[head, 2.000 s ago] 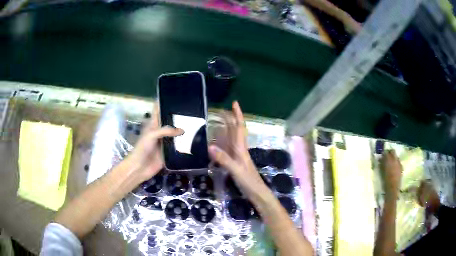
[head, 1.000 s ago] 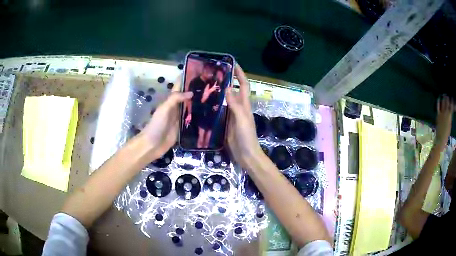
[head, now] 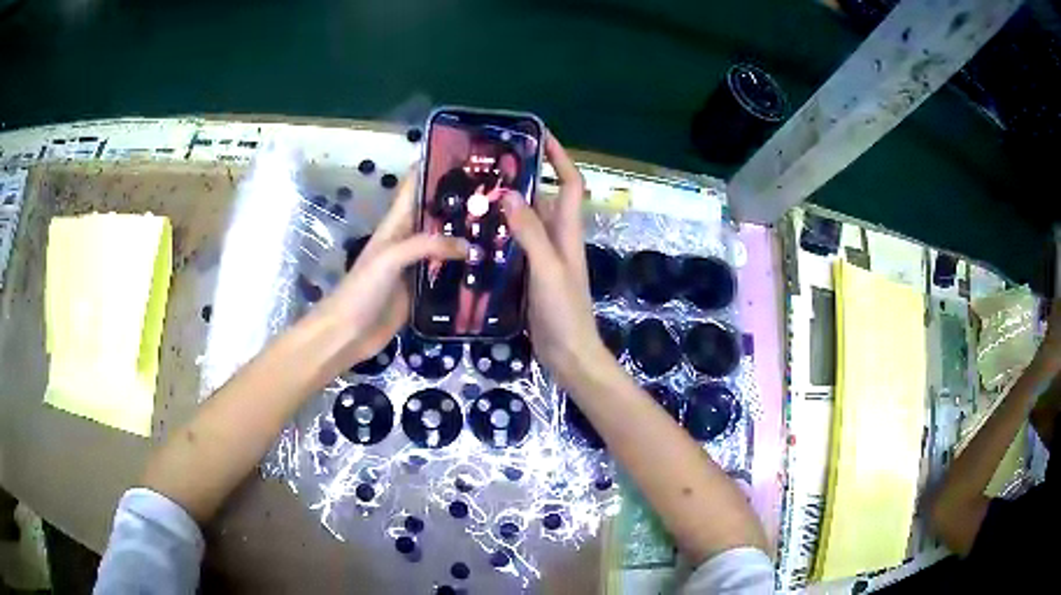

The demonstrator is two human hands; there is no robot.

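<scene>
A smartphone (head: 479,279) with a lit screen showing a keypad over a picture is held upright above the parts. My left hand (head: 390,273) grips its left side, thumb over the screen. My right hand (head: 559,279) grips its right side, thumb also over the screen. Below it, perforated black discs (head: 432,417) lie in rows on crinkled clear plastic film (head: 384,477). Plain black round caps (head: 654,346) form a block to the right. My hands and the phone hide some discs and caps. Small black dots (head: 458,509) are scattered around.
A folded yellow cloth (head: 105,320) lies on the brown board (head: 233,523) at left, another yellow cloth (head: 875,424) at right. A black cylindrical product (head: 742,110) stands on the green belt (head: 268,58) beside a grey post (head: 878,110). Another person's arm (head: 1006,430) is at far right.
The phone screen went from mostly dark to a picture, then a keypad. My right hand closed on the phone, and both thumbs moved over the screen. The black cylinder shifted right in view.
</scene>
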